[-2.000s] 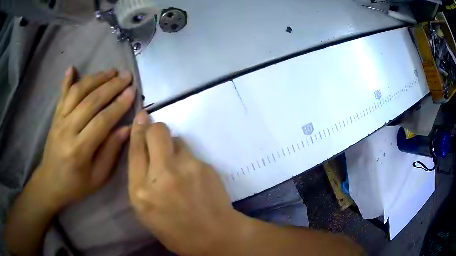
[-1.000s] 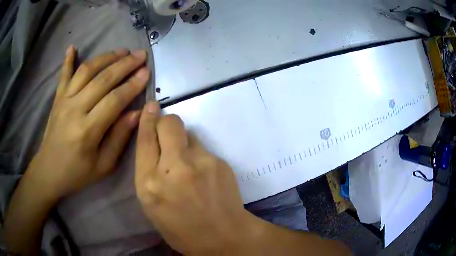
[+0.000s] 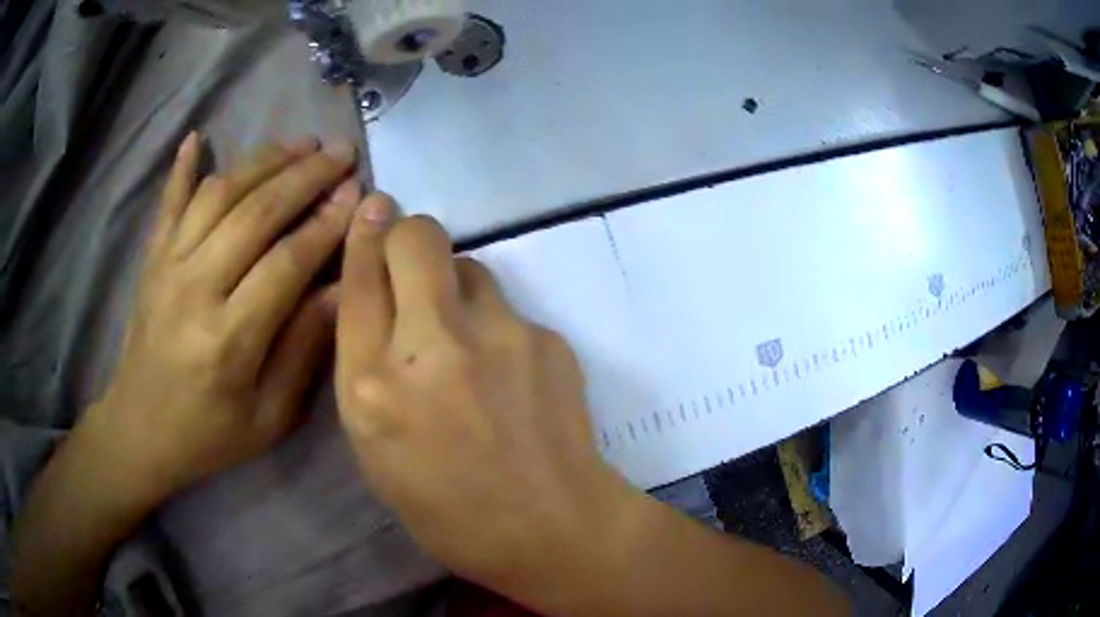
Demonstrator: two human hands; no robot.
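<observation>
The grey-brown cloth (image 3: 91, 217) covers the left of the view, its right edge running up to the presser foot (image 3: 332, 46). My left hand (image 3: 235, 289) lies flat on the cloth, fingers slightly apart, fingertips near the edge below the foot. My right hand (image 3: 452, 386) pinches the folded edge of the cloth between thumb and fingers, beside my left fingertips. The thumb is largely hidden. The needle cannot be made out. The needle plate (image 3: 388, 94) shows partly, right of the foot.
A white ribbed knob (image 3: 408, 29) and a dark round fitting (image 3: 473, 46) are right of the foot. The pale machine bed (image 3: 603, 97) meets the ruler-marked table (image 3: 724, 265). A yellow-orange tool box (image 3: 1068, 217) and blue cylinder (image 3: 1059, 407) are at right.
My right hand has moved up along the cloth edge, closer to the foot. The left hand stays on the cloth, a little closer to the foot than two seconds ago. The camera view has shifted slightly.
</observation>
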